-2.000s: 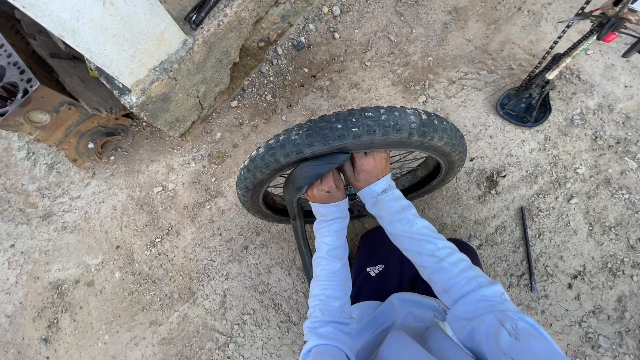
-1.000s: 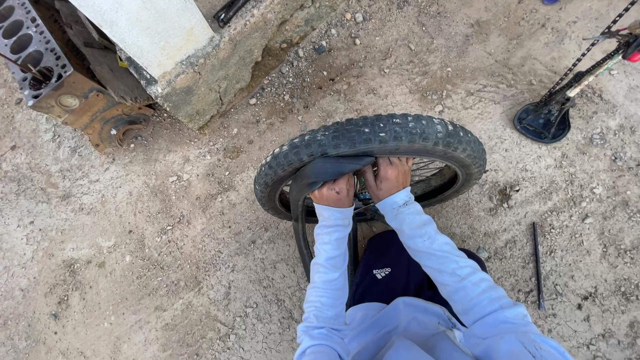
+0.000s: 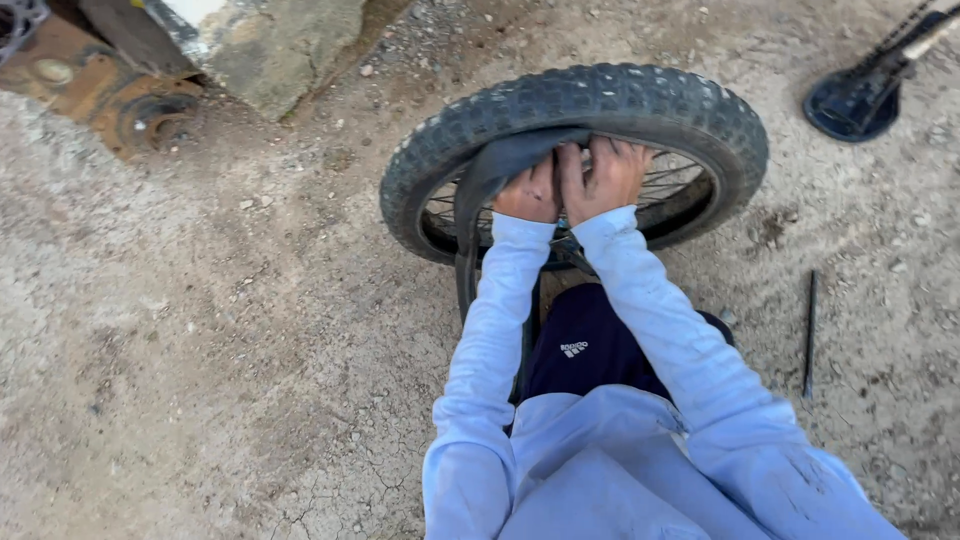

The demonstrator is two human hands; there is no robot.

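Note:
A knobby bicycle tire (image 3: 600,90) is on a spoked wheel in front of me. A black inner tube (image 3: 495,165) runs along the near edge of the tire, then hangs over the left part of the wheel toward my legs. My left hand (image 3: 529,191) is on the tube at the rim, its fingertips hidden under the rubber. Close beside it, my right hand (image 3: 606,176) has its fingers at the tire's near edge, at the end of the tube's tucked part; whether they grip anything is hidden.
A thin dark metal rod (image 3: 811,334) lies on the ground at right. A black pedal-like part (image 3: 853,105) with a chain near it is at upper right. At upper left are a rusty engine block (image 3: 97,90) and the corner of a concrete base (image 3: 277,52).
Both hands stay at the rim. My right hand has shifted slightly, its fingers now more spread over the tire edge. The view has moved somewhat.

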